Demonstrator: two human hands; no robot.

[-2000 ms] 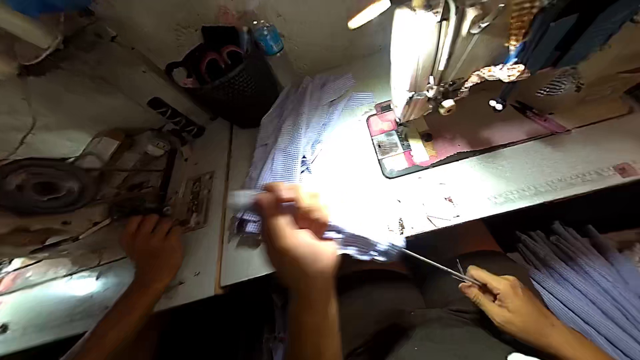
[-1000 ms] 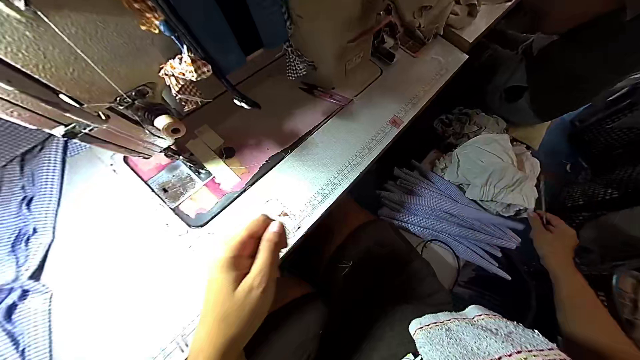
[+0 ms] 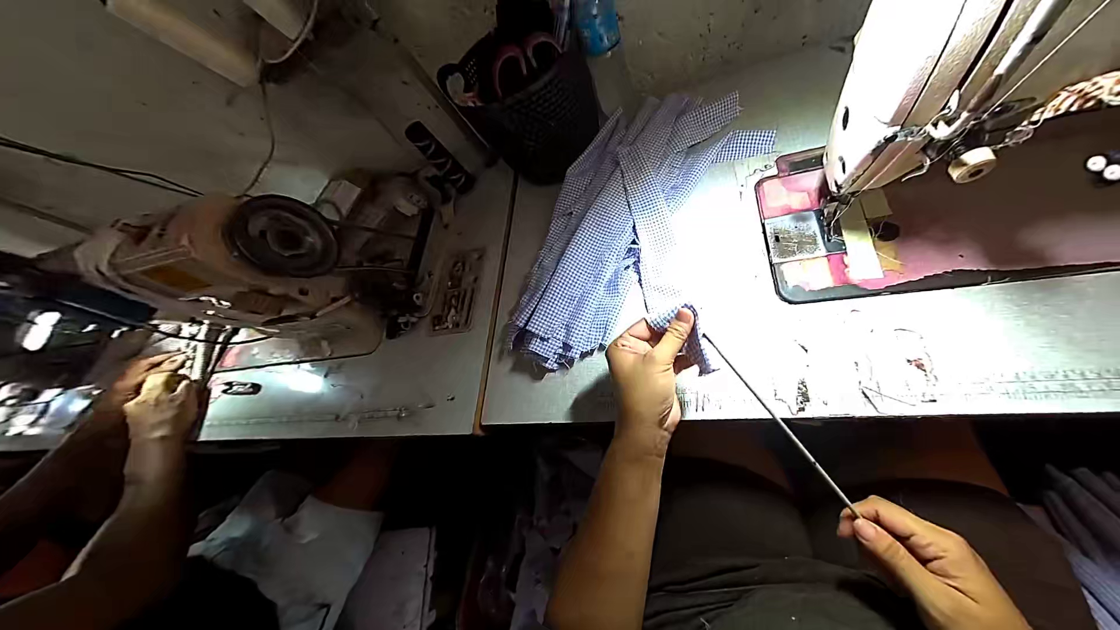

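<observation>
My left hand pinches the near end of a blue-and-white checked fabric strip at the table's front edge. My right hand holds the lower end of a thin metal rod above my lap. The rod slants up to the left, and its far tip is beside the strip end at my left hand; whether it enters the cloth I cannot tell. A pile of checked fabric strips lies left of that strip. To the right stands a sewing machine, its needle area over a pink-and-metal plate.
A black mesh basket with pink-handled scissors stands behind the pile, by a blue bottle. At left, another person's hands work at a second sewing machine. More striped cloth hangs low at right.
The view has swung right and back left. One second ago my left hand was near the table edge, holding no strip, and my right hand was by the cloth bundles at right; now they hold strip and rod.
</observation>
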